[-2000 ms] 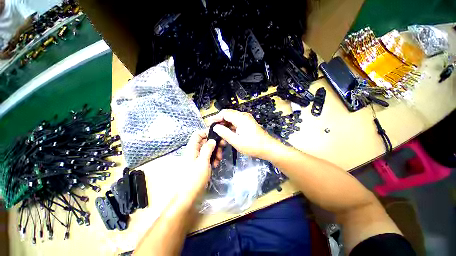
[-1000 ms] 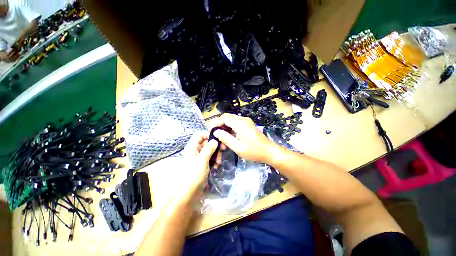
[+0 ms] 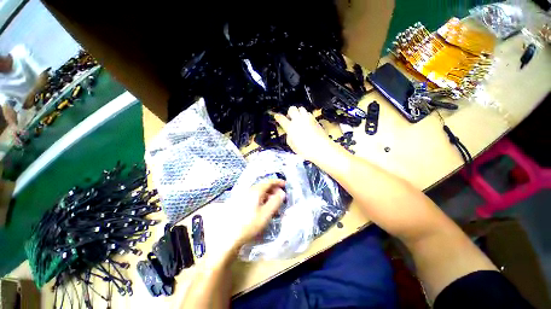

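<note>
My left hand point(image 3: 266, 205) is over the crumpled clear bag point(image 3: 290, 232), its fingers curled. A dark bit shows at its fingertips, but whether it is held is unclear. My right hand point(image 3: 302, 130) reaches forward to the black parts at the carton's mouth, fingers apart, with no held part visible. Small black fittings point(image 3: 345, 142) lie just right of its wrist, partly hidden by the hand. Black housings point(image 3: 175, 250) stand grouped left of my left forearm, and one more housing point(image 3: 198, 235) lies at their right.
The open carton point(image 3: 136, 66) of black parts fills the back. Bubble wrap point(image 3: 196, 160) lies left of the clear bag. A cable bundle point(image 3: 96, 223) is far left. A phone-like rectangle point(image 3: 394, 87), keys point(image 3: 423, 102) and orange strips point(image 3: 444, 57) lie right. A person point(image 3: 21, 78) is far left.
My hands have parted: the right moved forward to the black parts, the left stays near the bag. The dark piece between them is gone, and another housing lies beside the left group. The view has tilted.
</note>
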